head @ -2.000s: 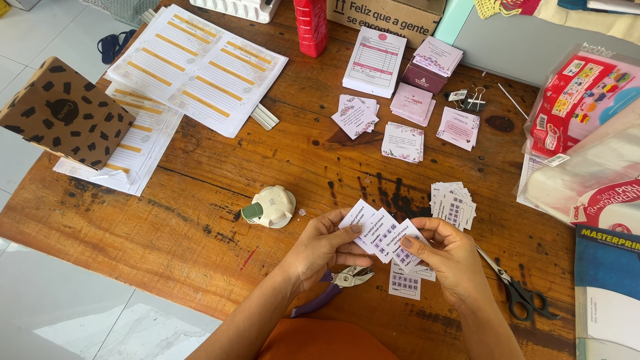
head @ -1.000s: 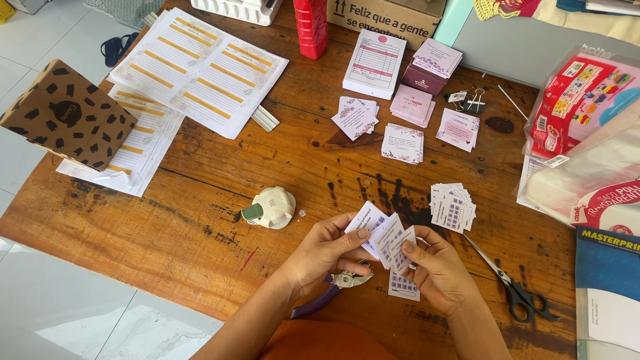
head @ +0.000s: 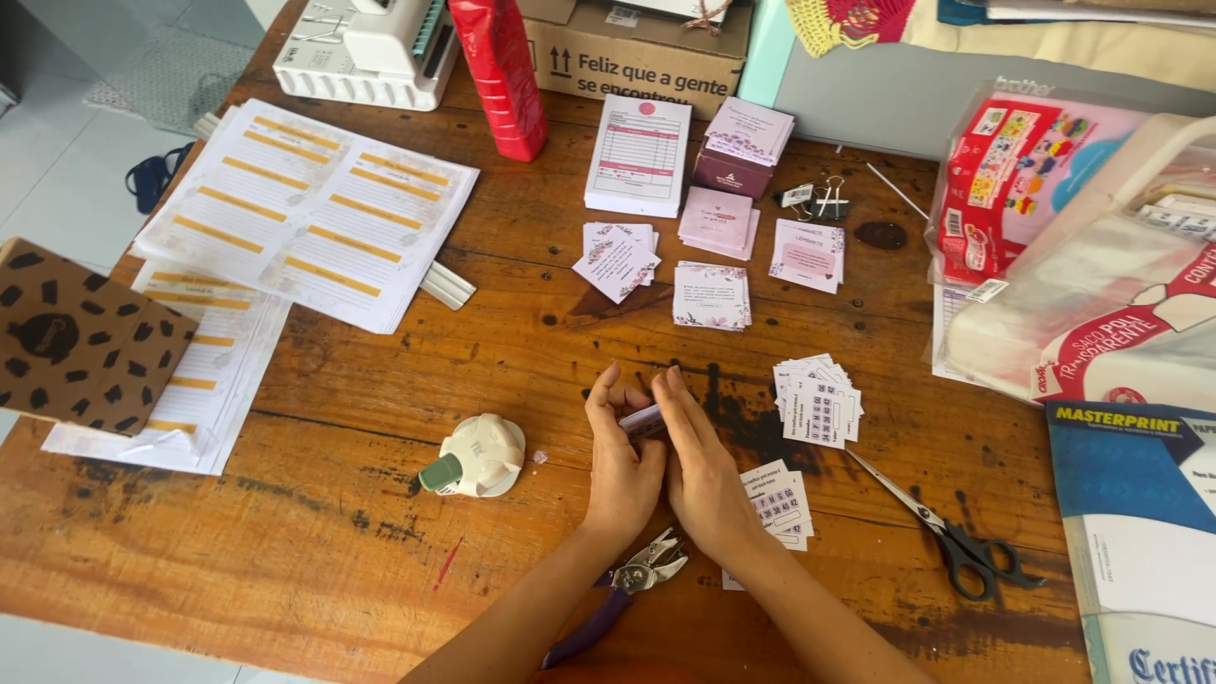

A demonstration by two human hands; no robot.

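Note:
My left hand point(head: 622, 461) and my right hand point(head: 701, 470) are pressed around a small stack of printed cards point(head: 642, 422), which shows only at its edge between the fingers. Just below the hands, a hole punch plier point(head: 648, 567) with purple handles lies on the wooden table. Small white size cards point(head: 785, 503) lie partly under my right hand. Farther right is a fanned pile of similar cards point(head: 819, 404), with black-handled scissors point(head: 950, 537) below it. To the left of the hands sits a cream craft punch point(head: 483, 456) with a green lever.
Piles of pink and white cards point(head: 712, 296), a pad of forms point(head: 638, 157) and binder clips point(head: 812, 198) lie behind the hands. Printed sheets point(head: 313, 214) and a spotted cardboard box point(head: 90, 337) are at left. Plastic bag packs point(head: 1073, 313) line the right side.
The cards were fanned between both hands; now they are gathered into a stack between the palms. Both hands have come closer together. More of the cards lying on the table shows now.

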